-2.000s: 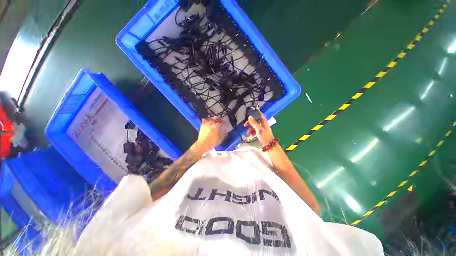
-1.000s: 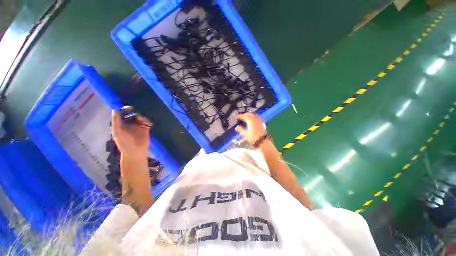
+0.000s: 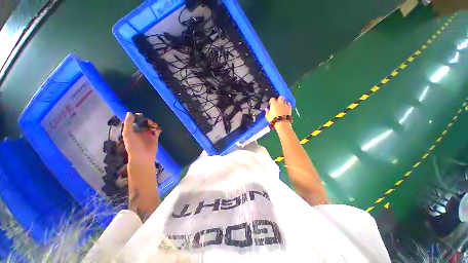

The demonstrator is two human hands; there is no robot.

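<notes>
The main blue tote [image 3: 169, 100] stands in front of me, tilted in the view, with black adapters [image 3: 256, 67] in rows along its long sides. Black cords [image 3: 205, 72] tangle in its middle over a white liner. My left hand [image 3: 139, 134] is over the right edge of the second blue tote [image 3: 38, 110] and holds a small black adapter [image 3: 141, 122]. A loose pile of adapters [image 3: 114, 162] lies in that tote beside my hand. My right hand [image 3: 278, 109] is at the near right corner of the main tote; its fingers are over the rim and what they touch is unclear.
A white paper label [image 3: 255, 136] is on the main tote's near edge. A stacked blue tote [image 3: 31, 180] is at the far left. The dark green bench [image 3: 97, 31] lies around the totes. Yellow-black tape [image 3: 359, 100] crosses the green floor at right. A brown cardboard piece [image 3: 409, 7] is at top right.
My left hand moved from the main tote to the second tote, now holding an adapter. My right hand moved from the main tote's near edge to its right corner.
</notes>
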